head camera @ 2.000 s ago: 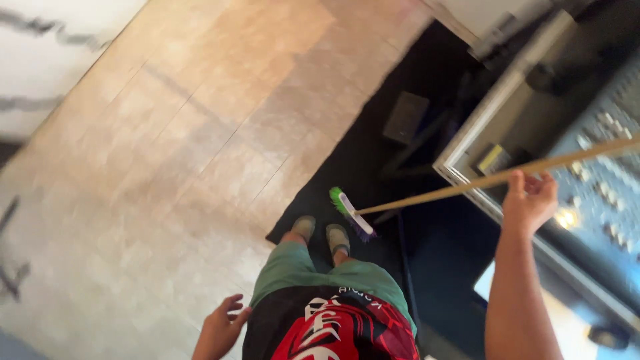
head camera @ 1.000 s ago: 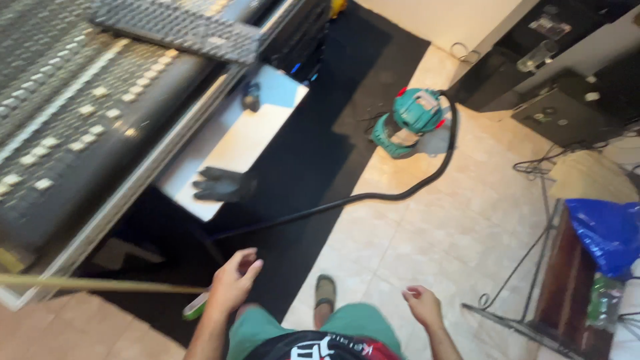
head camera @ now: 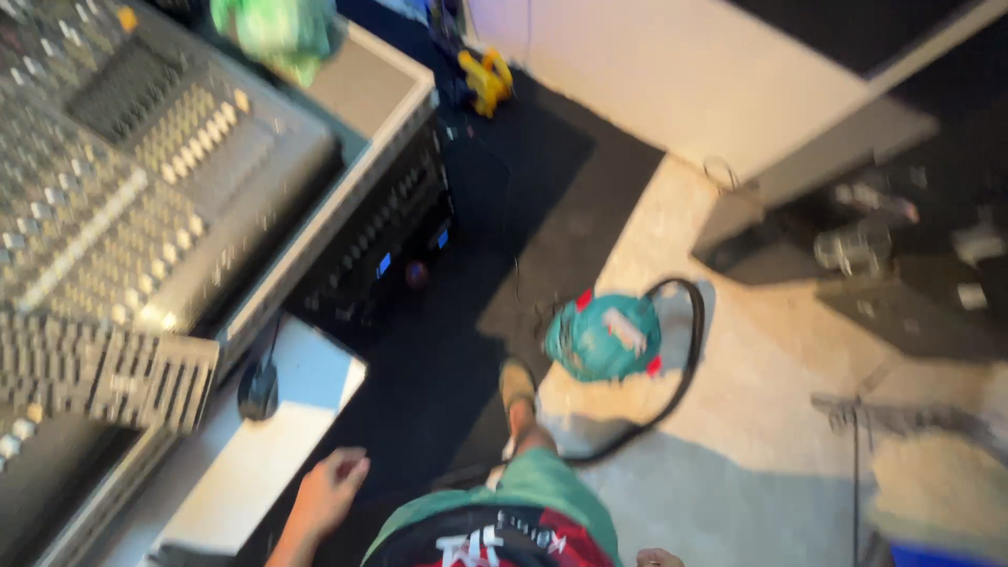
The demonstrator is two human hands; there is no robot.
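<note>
My left hand [head camera: 332, 482] is loosely curled, with nothing seen in it, over the dark mat just right of a white board [head camera: 228, 457]. On that board rests a black computer mouse [head camera: 258, 389]. Only the top of my right hand [head camera: 658, 557] shows at the bottom edge, right of my shorts; its fingers are mostly cut off. Ahead of my foot stands a teal canister vacuum cleaner [head camera: 605, 337] with red clips. Its black hose [head camera: 679, 394] curves over the tiles and passes by my leg.
A large audio mixing console [head camera: 157, 197] fills the left, with a keyboard [head camera: 110, 370] on it. Below is a rack of audio equipment [head camera: 386, 244]. A yellow object [head camera: 486, 81] lies by the wall. Black cabinets [head camera: 906, 260] stand at right, and a blue item [head camera: 937, 553] is at lower right.
The broom, held in my left hand's side of the view a second ago, is out of view. The view has swung, and the vacuum cleaner now appears close to my foot.
</note>
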